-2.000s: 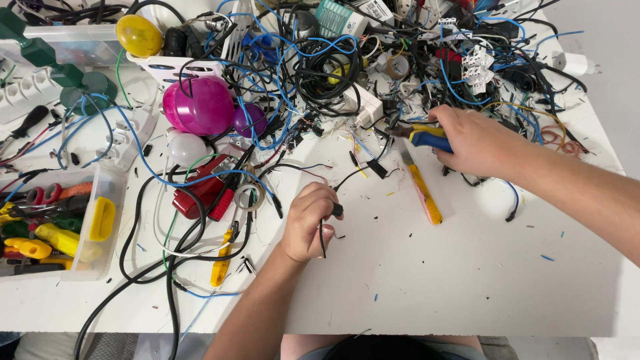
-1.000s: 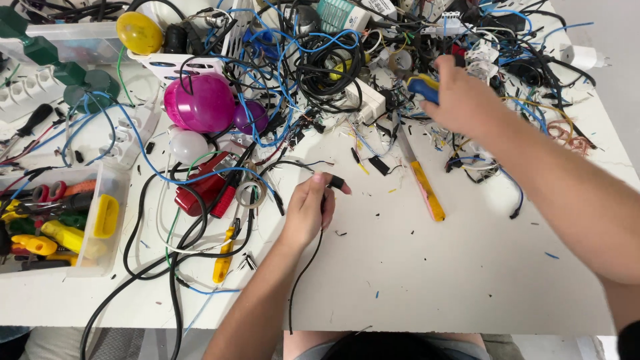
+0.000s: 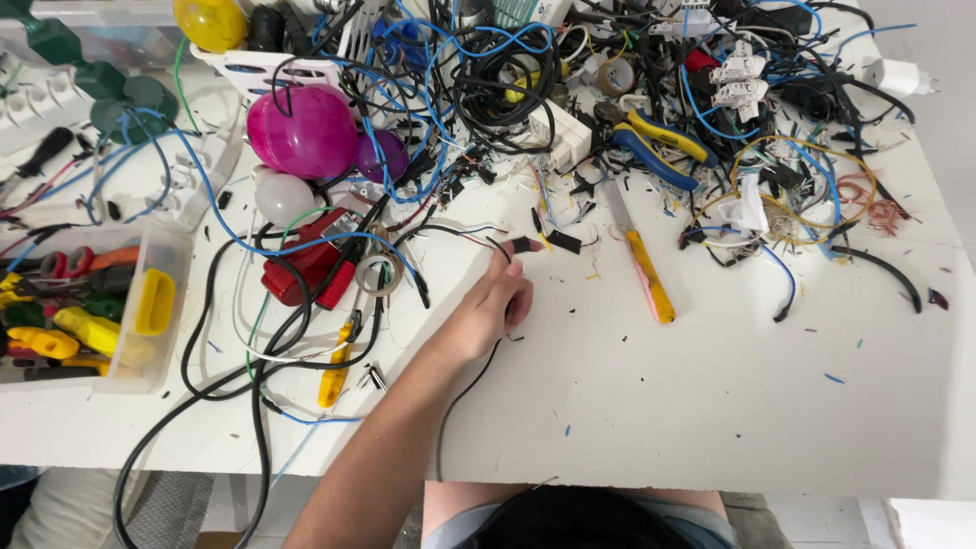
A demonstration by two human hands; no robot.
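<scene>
My left hand [image 3: 492,305] is closed around a thin black cable [image 3: 469,389], which runs down from it over the front edge of the white table. A piece of black tape [image 3: 522,245] sits at the tip of its index finger. My right hand is out of the frame. Pliers with blue and yellow handles [image 3: 659,149] lie on the edge of the scrap heap. Below them rests a knife with a yellow handle [image 3: 650,278], its blade pointing away. Small black scraps lie just beyond my left hand.
Tangled wires [image 3: 507,91] and scraps cover the back. Left of my arm are black cables, a red tool [image 3: 301,267], a roll of tape [image 3: 378,274] and a yellow cutter [image 3: 334,374]. A clear tool bin [image 3: 164,305] stands far left. A magenta bulb [image 3: 301,131] lies behind.
My right hand has left the view. The pliers it held two seconds ago now lie on the heap's edge. My left hand has moved slightly, still with the cable in it.
</scene>
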